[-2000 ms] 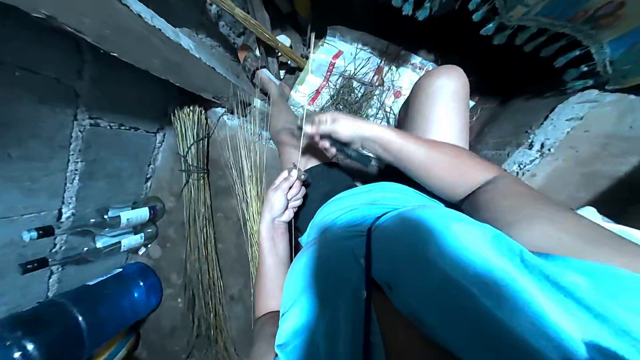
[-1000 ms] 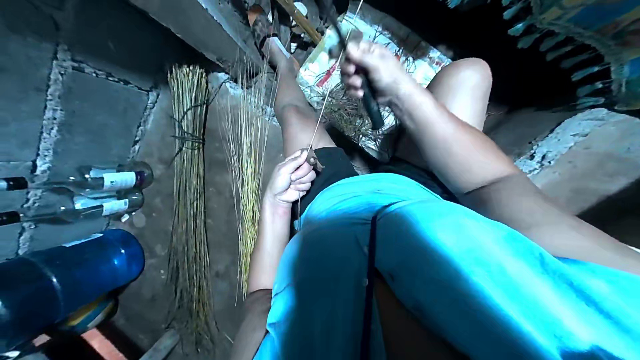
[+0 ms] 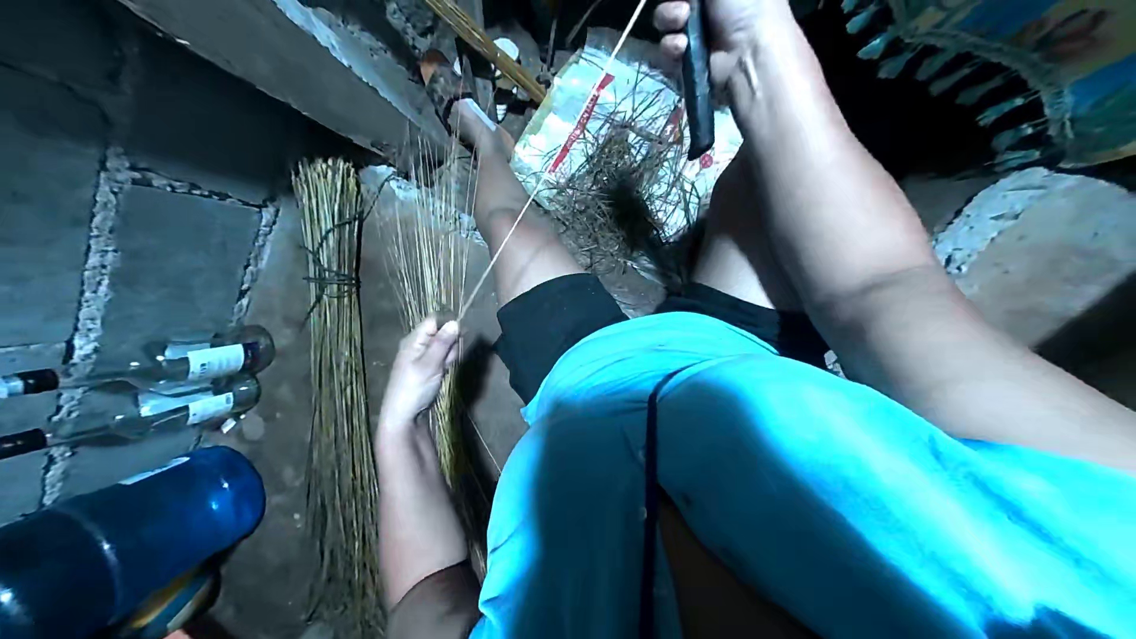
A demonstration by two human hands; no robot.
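Observation:
My left hand (image 3: pixel 422 368) pinches the lower end of a thin pale stalk (image 3: pixel 524 211), which slants up and right out of the top edge. At the top right, my right hand (image 3: pixel 723 40) grips a dark tool handle (image 3: pixel 698 98), probably a knife's; the rest of the tool is out of view. Whether the right hand touches the stalk too, I cannot tell. Loose long stalks (image 3: pixel 430 240) lie beside my left hand, and left of them is a tied bundle of stalks (image 3: pixel 333 355). Thin scraps (image 3: pixel 617 177) are heaped on a printed sack (image 3: pixel 537 146) between my legs.
Glass bottles (image 3: pixel 213 404) and a large blue container (image 3: pixel 177 506) are at the left by the block wall (image 3: pixel 177 257). A low ledge (image 3: pixel 293 71) runs across the upper left. Thicker stalks (image 3: pixel 488 49) lean beyond my foot. Fringed cloth (image 3: pixel 1056 89) hangs at the upper right.
My right hand has moved up and away from my left hand, still holding the dark handle. My left hand has shifted a little to the left and down, with the stalk still pinched.

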